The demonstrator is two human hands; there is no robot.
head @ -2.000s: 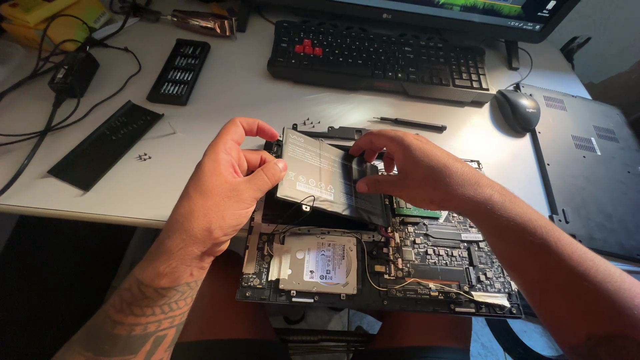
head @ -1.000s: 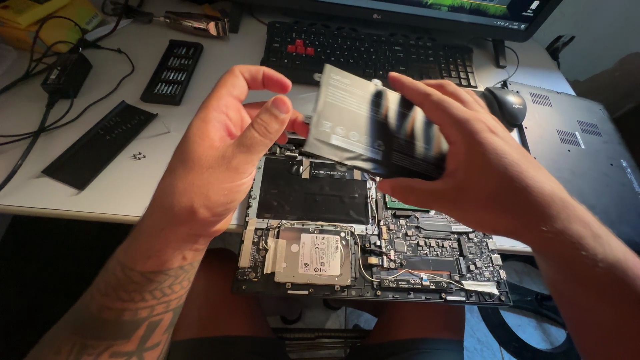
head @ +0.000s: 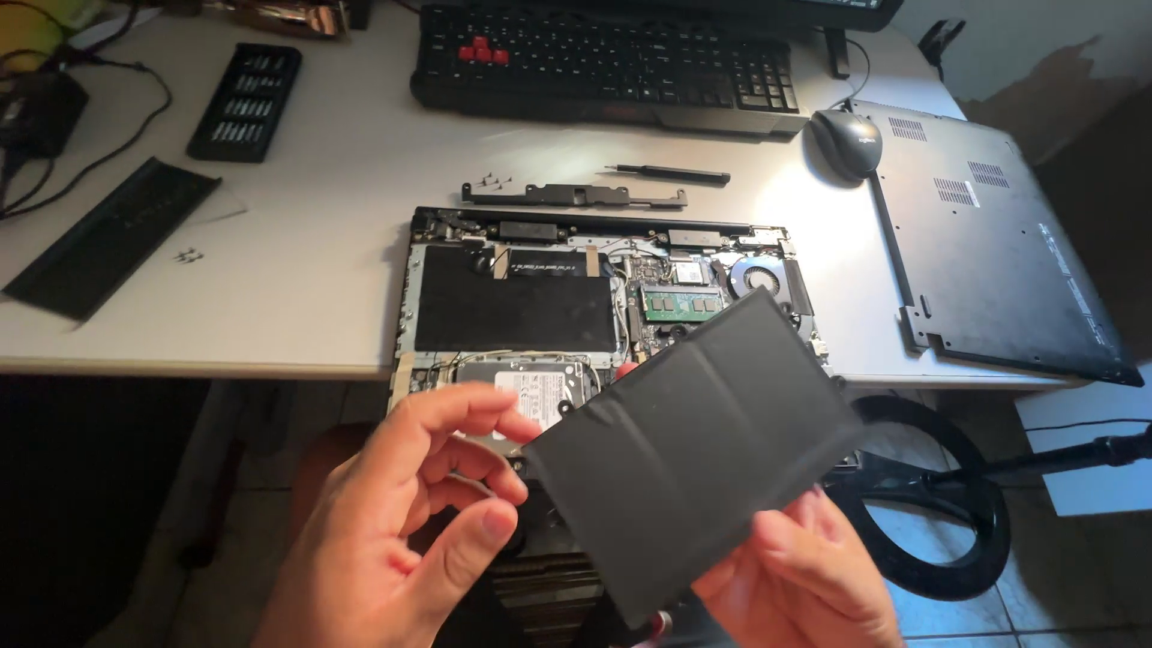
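My right hand (head: 801, 567) grips the lower right edge of a flat laptop battery pack (head: 693, 450), its plain black side facing me. Beside the pack's left corner, my left hand (head: 432, 513) is open, fingers curled and apart, holding nothing. Behind them lies the opened laptop chassis (head: 517, 310), with its black battery bay, a green memory module (head: 681, 305), a round fan (head: 757, 277) and a labelled hard drive (head: 531, 396). The pack and my left hand cover its lower part.
Beyond the chassis lie a black bracket strip (head: 576, 194), small screws (head: 493, 182) and a screwdriver (head: 675, 173). A bit case (head: 245, 103) and a dark panel (head: 112, 238) are at left. Keyboard (head: 603, 67), mouse (head: 846, 144) and laptop bottom cover (head: 990, 234) stand behind and right.
The battery pack has come up off the chassis, toward me, and now shows its black side instead of the labelled one. My left hand, on the pack two seconds ago, has let go.
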